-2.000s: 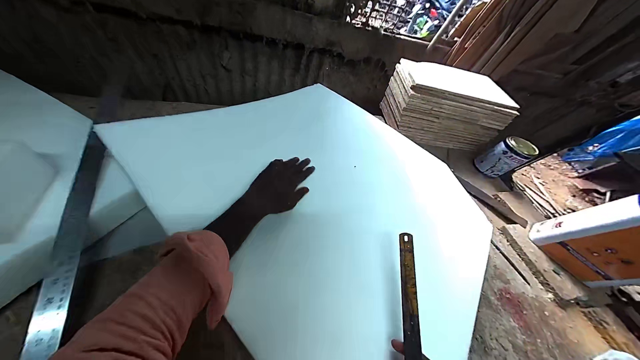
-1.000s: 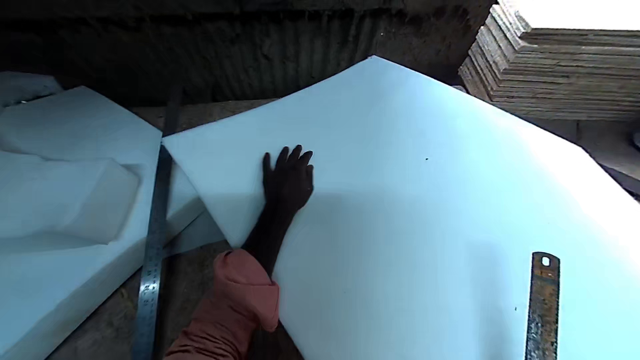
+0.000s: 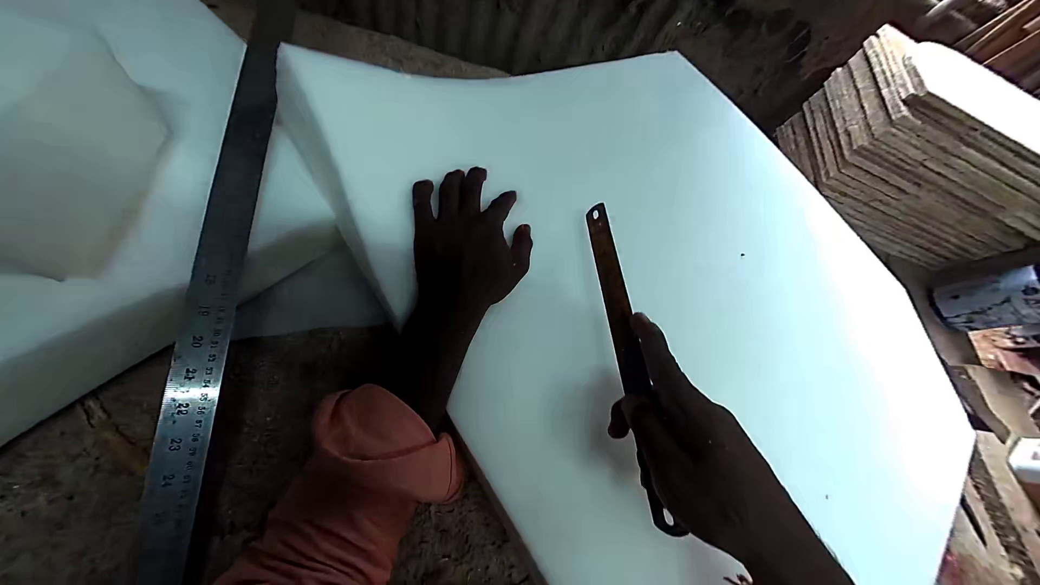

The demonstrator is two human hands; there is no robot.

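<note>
A large white foam sheet (image 3: 731, 366) with angled edges fills the middle of the head view. My left hand (image 3: 467, 236) rests flat on its left part, palm down, with fingers spread and nothing held. In my right hand (image 3: 682, 431) is a hacksaw blade (image 3: 611, 284), a flat, rust-brown metal strip with a hole at each end; its far end points up and slightly left over the foam. Left of the foam lies a long steel ruler (image 3: 213, 309) with number markings, its upper part across another white foam piece (image 3: 57, 325).
At the right back stands a stack of fibrous boards (image 3: 910, 154), with a paint can (image 3: 987, 299) below it. A corrugated wall (image 3: 504, 32) runs behind the foam. The worn work surface (image 3: 73, 487) shows at the lower left.
My right hand, out of view one second ago, has come over the foam with the blade, which has moved left toward my left hand. My left hand stays flat on the foam.
</note>
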